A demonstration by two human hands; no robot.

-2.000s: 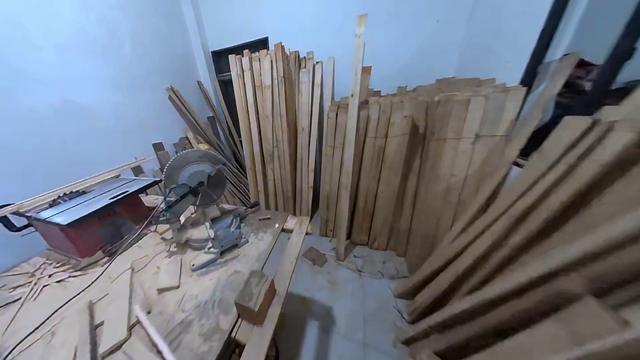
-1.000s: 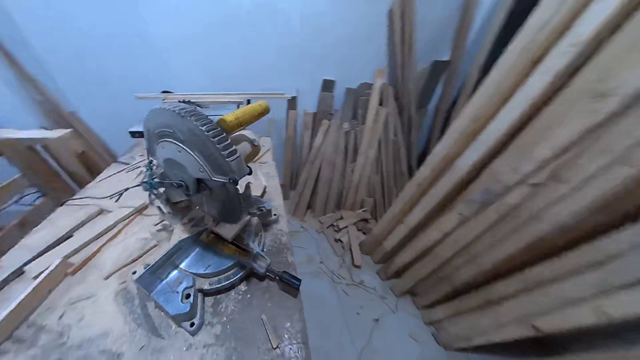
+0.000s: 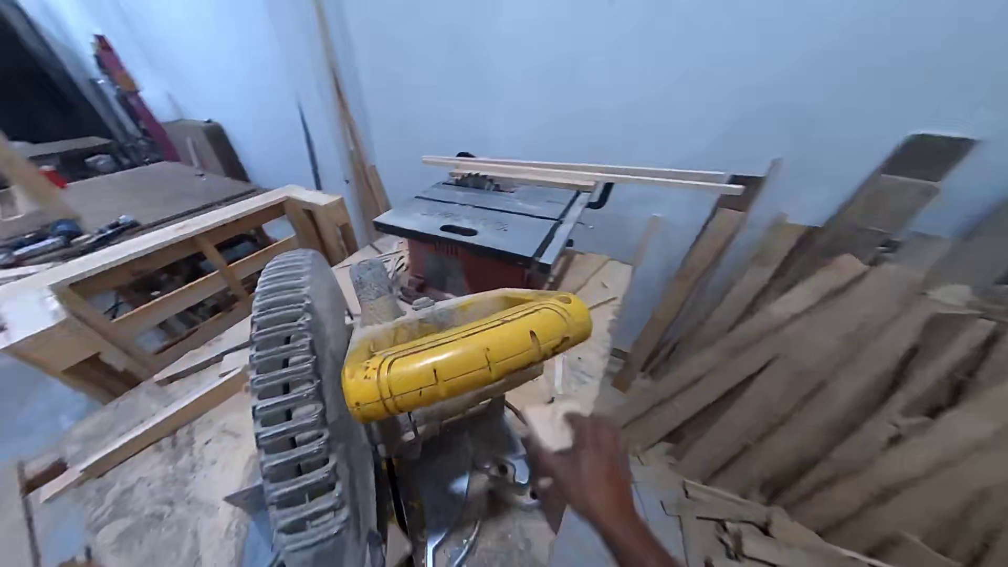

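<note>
My right hand [image 3: 587, 468], blurred, comes in from the lower right beside the miter saw. Its fingers are closed around what looks like a pale wood piece [image 3: 549, 425]. The saw's yellow motor housing [image 3: 472, 354] lies just above and left of this hand, and its ribbed grey blade guard [image 3: 295, 417] stands further left. Below the housing, parts of the metal saw base [image 3: 504, 472] show near my fingers. I cannot make out my left hand; only a small brownish shape shows at the bottom left edge.
Behind the saw is a red table saw [image 3: 480, 220] with thin wood strips [image 3: 583, 172] across it. A wooden frame [image 3: 181, 276] stands on the left. Boards [image 3: 835, 362] lean along the right wall, with offcuts [image 3: 732, 504] below. Sawdust covers the workbench [image 3: 181, 465].
The view has turned and come much closer to the miter saw. My right hand is now in view with a pale piece; neither hand showed in the earlier frames.
</note>
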